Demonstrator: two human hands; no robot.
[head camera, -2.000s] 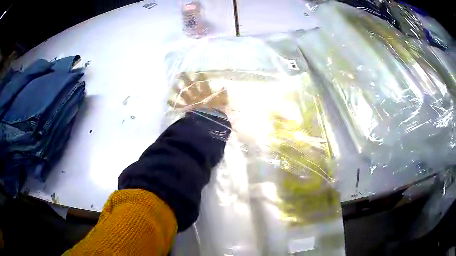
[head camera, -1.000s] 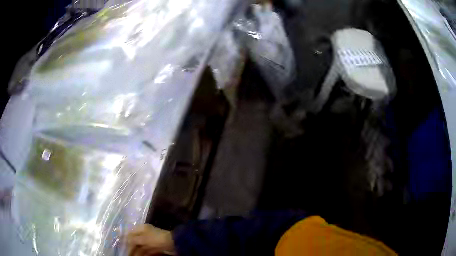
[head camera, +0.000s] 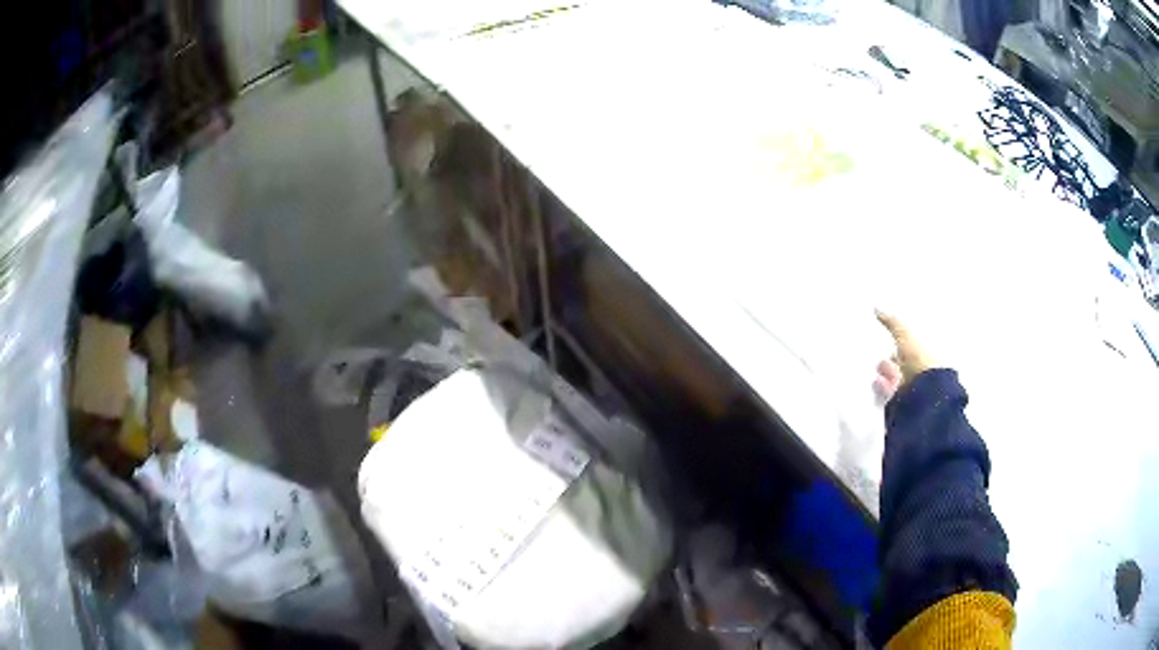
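My right hand (head camera: 900, 358) is at the right, small and partly washed out, over the near part of a glaring white surface on the table (head camera: 661, 140). One finger points forward and another part of the hand shows below it. Glare hides whether it holds any film. Faint yellow-green print (head camera: 810, 155) shows on the white surface beyond the hand, perhaps a printed polybag. My left hand is not in view.
A round white bundle (head camera: 470, 508) with label strips stands beside the table. Clear film (head camera: 38, 381) hangs at the left edge. A white printed sack (head camera: 254, 527) and cardboard lie on the floor. Black cords (head camera: 1036, 146) lie at the table's far right.
The view has swung right, from the clear bags and jeans to another white table. My right hand has moved from the bags' edge onto this table. My left hand has left view.
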